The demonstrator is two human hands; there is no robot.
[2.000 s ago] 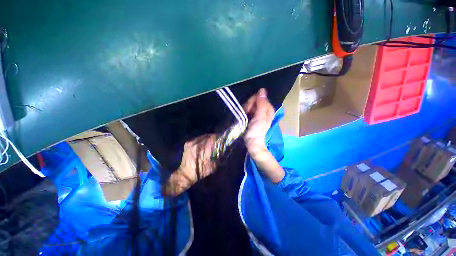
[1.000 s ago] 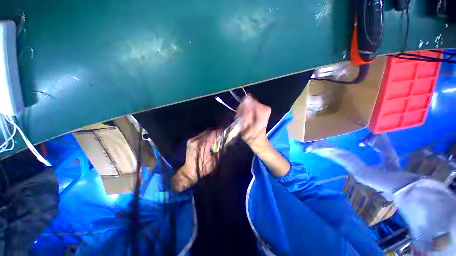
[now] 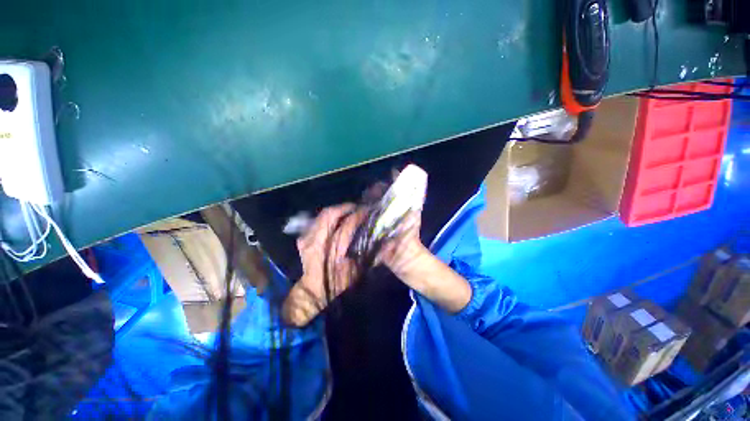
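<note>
A white power bank unit (image 3: 403, 196) is held between my two hands, in front of my body and below the bench edge. It is tilted and blurred, with its white end pointing up. My left hand (image 3: 326, 247) grips its lower left side, partly covered by dark hair strands. My right hand (image 3: 405, 247) holds it from the right and below. A small blurred whitish piece (image 3: 298, 223) shows beside my left hand; I cannot tell what it is.
A green bench (image 3: 271, 90) spans the top. A finished white power bank (image 3: 31, 131) with white cables lies at its left end. An electric screwdriver (image 3: 586, 53) is at upper right. Below are an open cardboard box (image 3: 567, 201), a red compartment tray (image 3: 678, 156) and stacked cartons (image 3: 633, 337).
The unit has turned in my hands, so its white end now shows upward. My right hand has moved lower. The person at the right has left the view. The view has shifted slightly.
</note>
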